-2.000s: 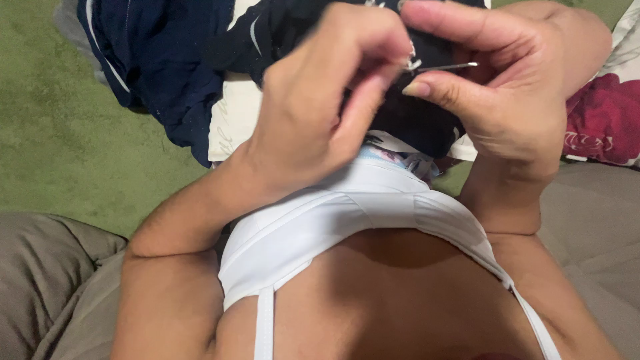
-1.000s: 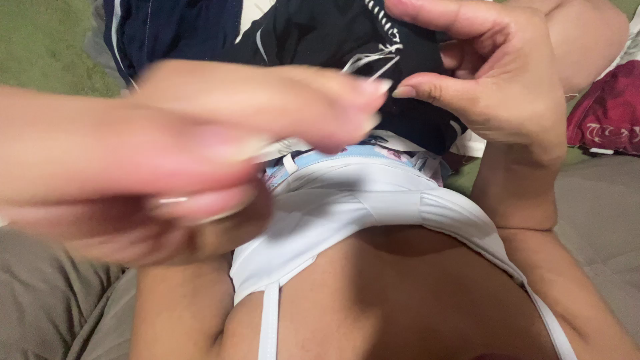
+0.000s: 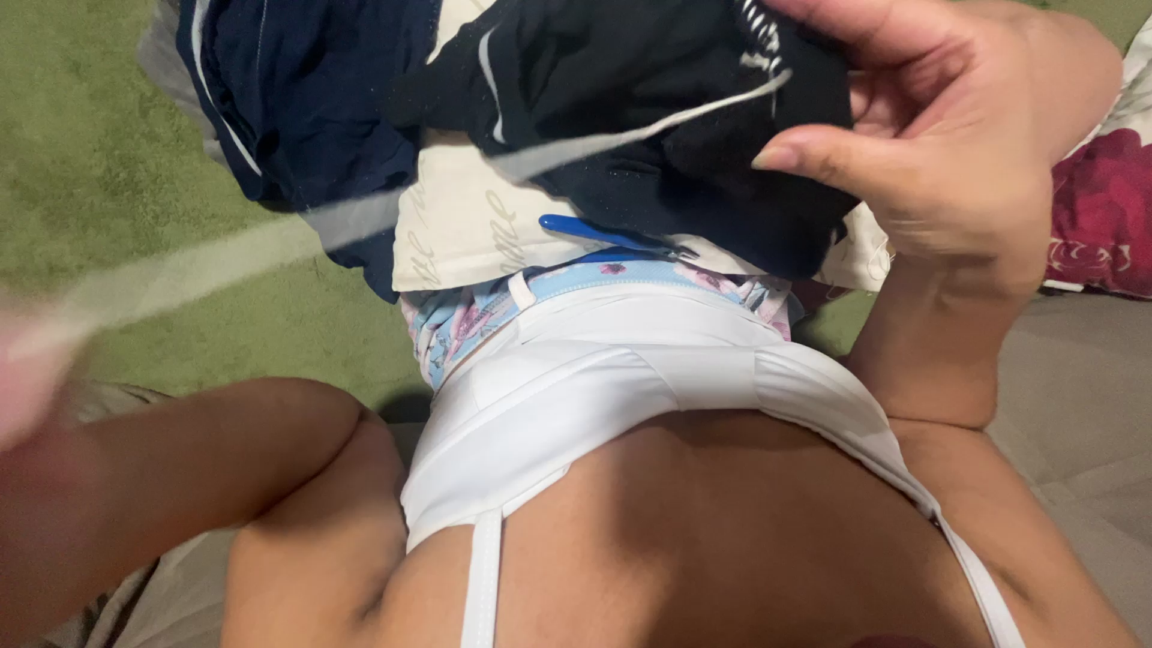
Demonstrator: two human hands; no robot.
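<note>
At the left edge, my left hand (image 3: 31, 387) is strongly blurred, with a white thread (image 3: 576, 153) stretched taut to it from the dark fabric. Whether it also holds a needle cannot be told. The dark fabric (image 3: 621, 99) lies over my lap, and a row of white stitches (image 3: 760, 31) runs near its upper right part. My right hand (image 3: 945, 153) grips this fabric at its right side, fingers partly hidden behind it, thumb apart over the front. Below the fabric, a blue-handled tool (image 3: 594, 231), partly covered, rests on cream printed cloth (image 3: 477, 220).
A navy garment (image 3: 315, 90) with white piping lies at the upper left over a green surface (image 3: 99, 135). Red and white patterned cloth (image 3: 1102, 211) is at the right edge. Grey-brown cushioning (image 3: 1071, 387) is beside my right arm.
My left hand has moved from beside the stitches out to the far left, drawing the thread out long. My right hand stays at the fabric. The blue-handled tool has come into view.
</note>
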